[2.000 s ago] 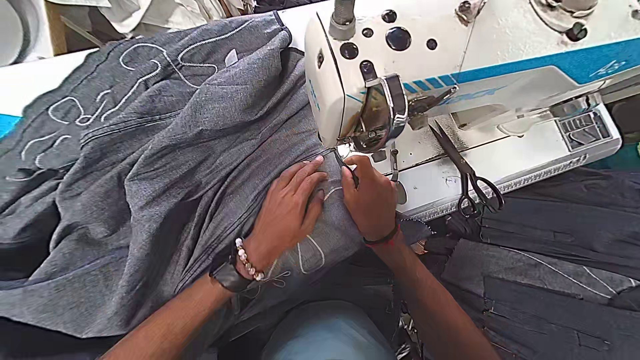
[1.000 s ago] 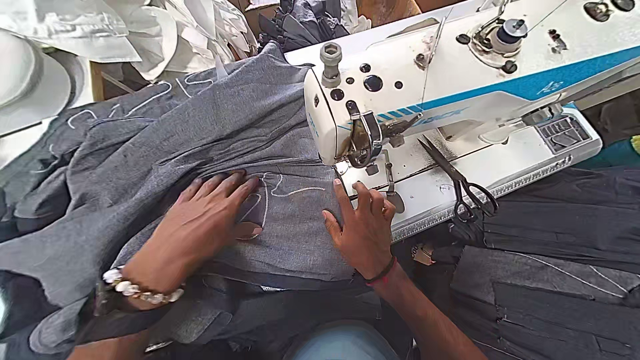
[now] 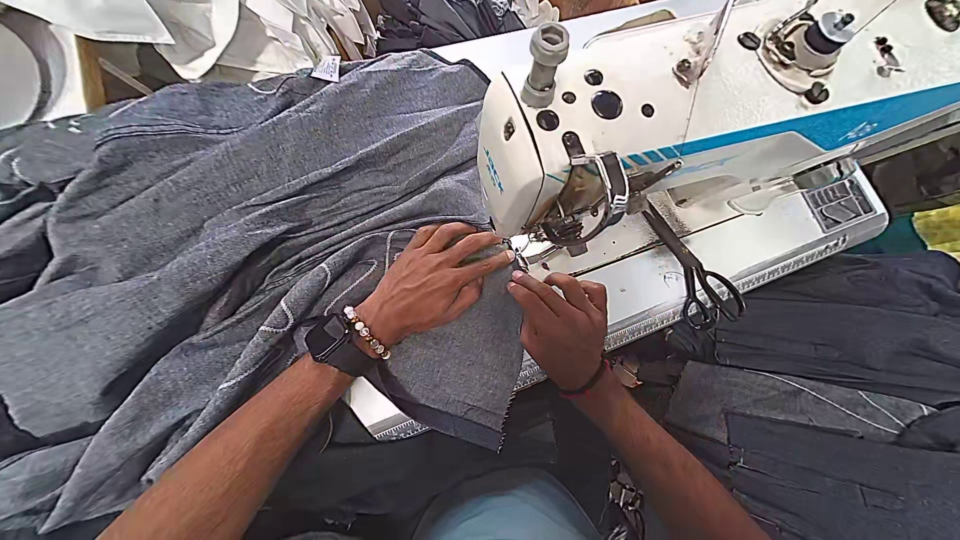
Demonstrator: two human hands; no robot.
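Note:
Grey denim-like fabric [image 3: 247, 217] with light stitched lines spreads over the left of the sewing machine bed and hangs off the front. My left hand [image 3: 431, 285], with a watch and a beaded bracelet at the wrist, lies flat on it, fingertips beside the presser foot. The fingers of my right hand [image 3: 559, 322] pinch the fabric's right edge just in front of the foot. Above both hands is the head of the white and blue sewing machine [image 3: 517, 157]; its needle is hard to make out.
Black-handled scissors [image 3: 694, 277] lie on the machine bed right of my right hand, handles over the front edge. More dark fabric [image 3: 825, 375] is piled at the lower right. White cloth pieces [image 3: 262, 37] and a dark bundle [image 3: 450, 22] lie behind the bed.
My left hand has moved right across the fabric to the presser foot. The fabric has shifted, and its edge now lies under my right fingers, which were spread a second ago.

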